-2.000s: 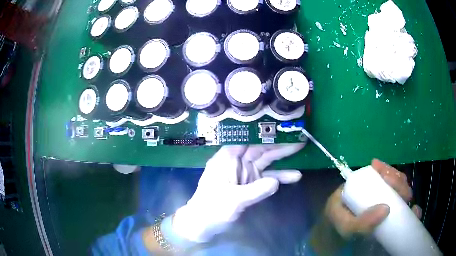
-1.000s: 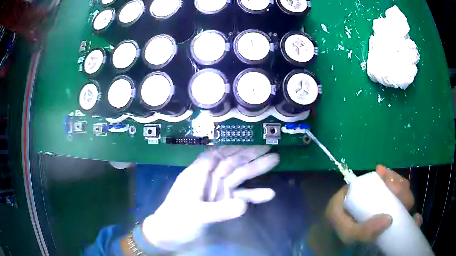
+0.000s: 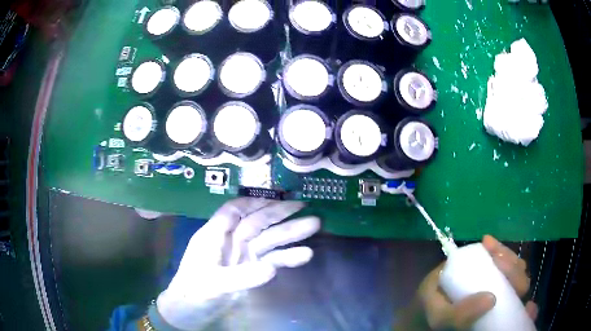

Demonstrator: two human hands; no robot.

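A green circuit board (image 3: 291, 187) with rows of black capacitors (image 3: 304, 131) with white tops lies in front of me. White adhesive (image 3: 311, 165) runs in a wavy bead along the nearest capacitors. My bare right hand (image 3: 476, 284) holds a white glue bottle (image 3: 483, 278) at the lower right. Its nozzle (image 3: 429, 221) points up and left, the tip at the blue disc component (image 3: 399, 187) near the board's right corner. My gloved left hand (image 3: 233, 252) has its fingers apart at the board's near edge, below the black pin header (image 3: 261, 192), and holds nothing.
A crumpled white cloth (image 3: 516, 97) lies on the green mat (image 3: 466, 194) right of the board, with small white glue scraps (image 3: 459, 90) between them. A white-and-red edge (image 3: 37, 194) runs down the left side. The wearer's blue clothing shows below the mat.
The board sits further right and slightly lower in the picture. My left hand has moved left along the near edge, its fingers spreading. The nozzle tip stays at the blue component.
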